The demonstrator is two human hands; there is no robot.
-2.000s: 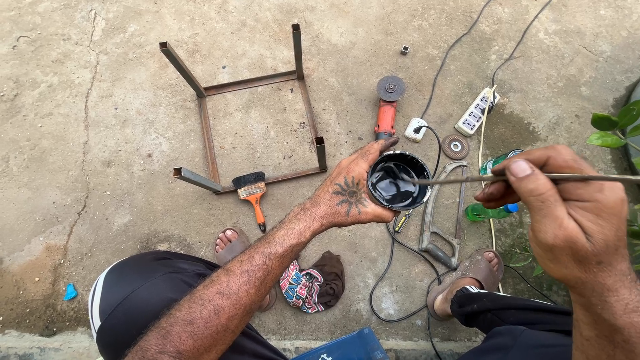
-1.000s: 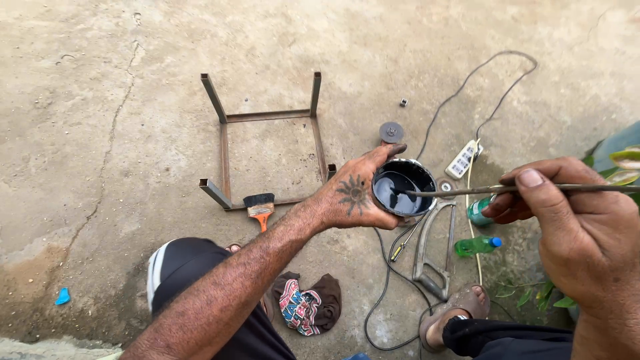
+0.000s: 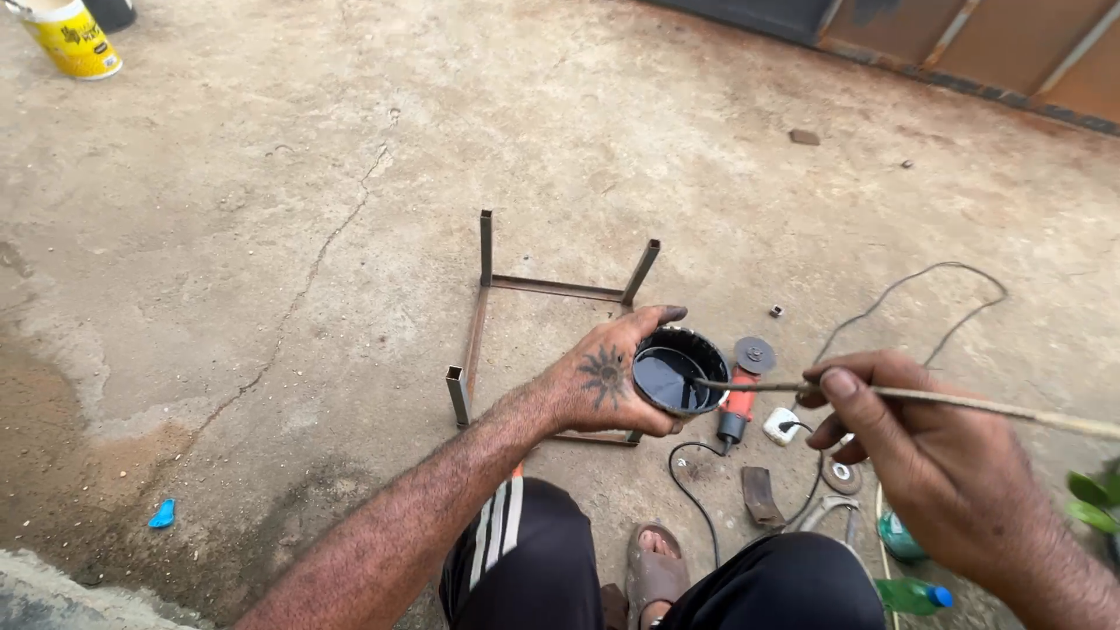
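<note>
My left hand (image 3: 617, 376) is wrapped around a round can of black paint (image 3: 681, 372), tilted so its glossy contents show. Between the thumb and fingers of my right hand (image 3: 910, 446) is a thin stick (image 3: 971, 404), whose dark tip reaches into the can. Behind the left hand, a square-tube metal frame (image 3: 556, 287) lies on the concrete with its legs pointing up; my hand and forearm hide part of it. Just right of the can is a red angle grinder (image 3: 739, 398) with a grey disc. Only an orange bit of the paintbrush handle (image 3: 518, 471) shows beside my knee.
A white power socket (image 3: 781, 426), cables, a grinding disc (image 3: 841, 473), a hacksaw frame (image 3: 827, 509) and a green bottle (image 3: 910, 597) lie at lower right. A yellow bucket (image 3: 74, 39) stands at upper left. A rusty metal panel (image 3: 980, 44) edges the top right.
The view has shifted, bringing the bucket and metal panel into sight. Both hands keep hold of the can and the stick, and the stick's tip remains in the can.
</note>
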